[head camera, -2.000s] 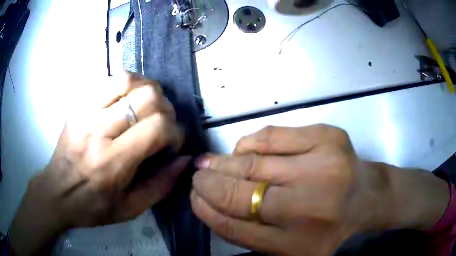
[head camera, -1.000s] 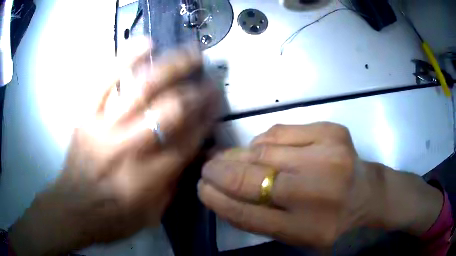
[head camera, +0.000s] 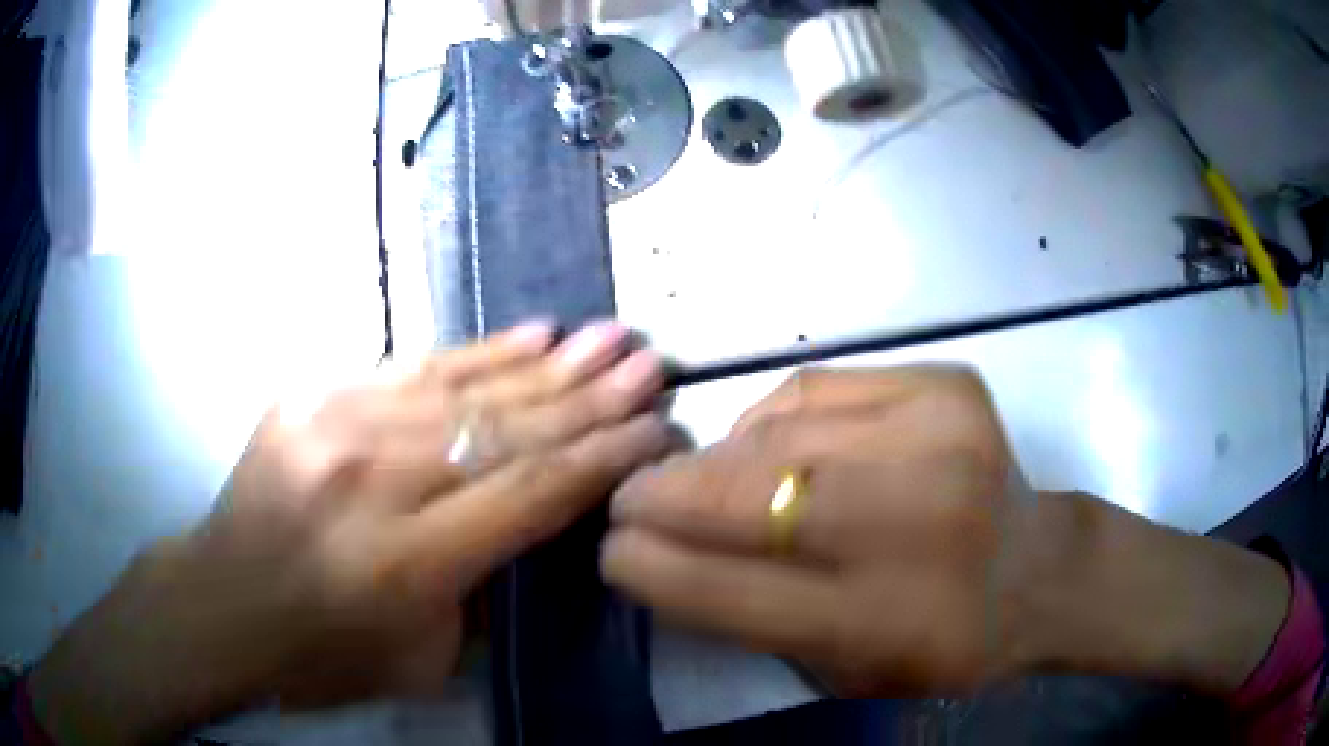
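Note:
A dark denim waistband piece (head camera: 539, 241) runs from the presser foot (head camera: 579, 110) down towards me, with a pale stitch line near its left edge. A greyer layer shows along its left side. My left hand (head camera: 467, 452) lies over the strip with its fingers extended, slightly blurred. My right hand (head camera: 831, 532), with a gold ring, has its fingers closed on the strip's right edge; the fingertips are partly hidden. The needle plate (head camera: 656, 124) is beside the strip's far end.
A round bed cover (head camera: 741, 131) and a white ribbed knob (head camera: 856, 66) are right of the needle. A yellow-handled tool (head camera: 1242, 233) lies at far right. Dark cloth (head camera: 1042, 66) is at the upper right; more dark cloth (head camera: 21, 277) is at the left edge.
The strip's far end now shows at the presser foot. My left hand's fingers have gone from curled to extended over the strip. My right hand has shifted slightly right. The whole view has shifted.

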